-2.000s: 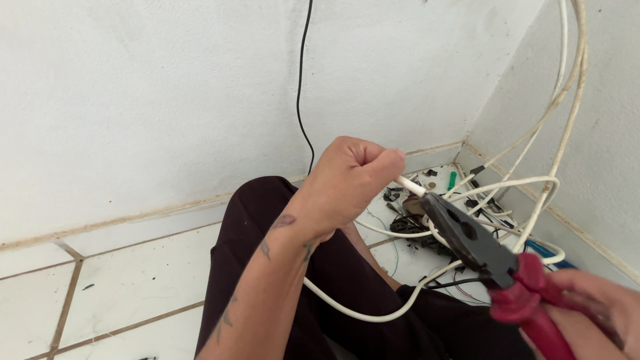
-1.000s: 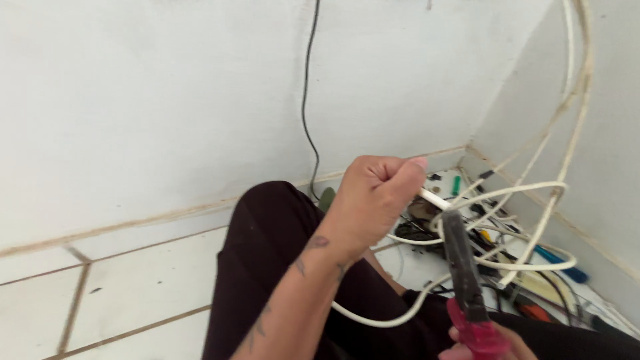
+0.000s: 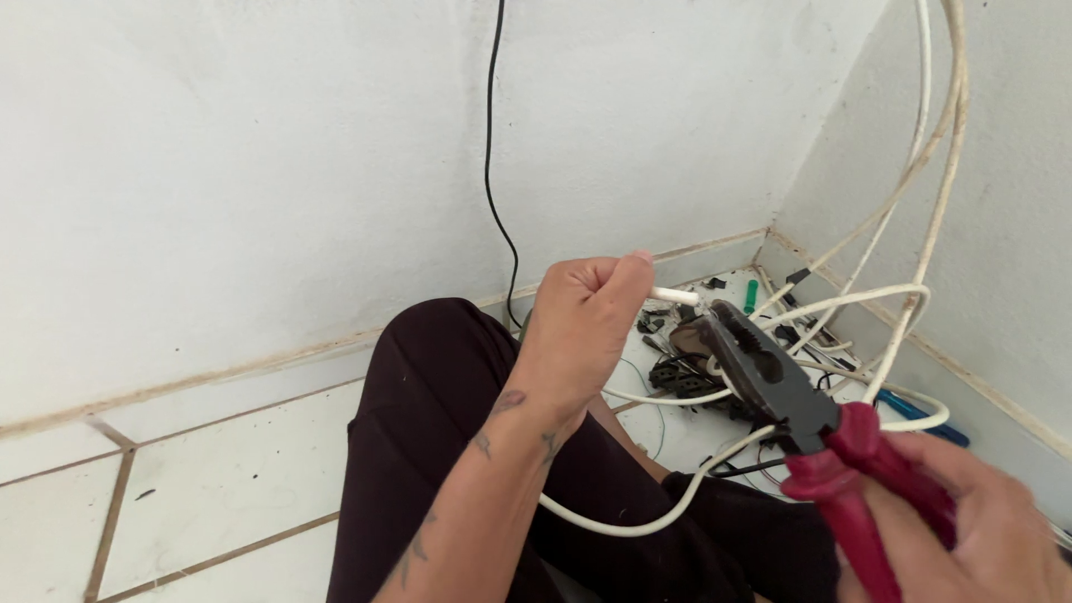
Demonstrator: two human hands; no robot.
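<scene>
My left hand (image 3: 586, 327) is closed around a white cable, whose short end (image 3: 675, 296) sticks out past the thumb toward the right. Red-handled combination pliers (image 3: 779, 385) are gripped in my right hand (image 3: 963, 519) at the lower right. The jaws of the pliers lie just right of the cable end, with a small gap between them, and look slightly parted. A white cable loop (image 3: 628, 529) hangs below my left wrist, across my dark trousers.
White cables (image 3: 946, 167) hang down the right corner. Beneath them on the tiled floor lie a green tubular piece (image 3: 751, 296), a blue-handled tool (image 3: 938, 425), black scraps and thin wires. A black cord (image 3: 489, 151) runs down the wall.
The plier jaws were at the cable end in both earlier frames and now stand apart from it. The pliers' handles, close together one second ago, are now spread.
</scene>
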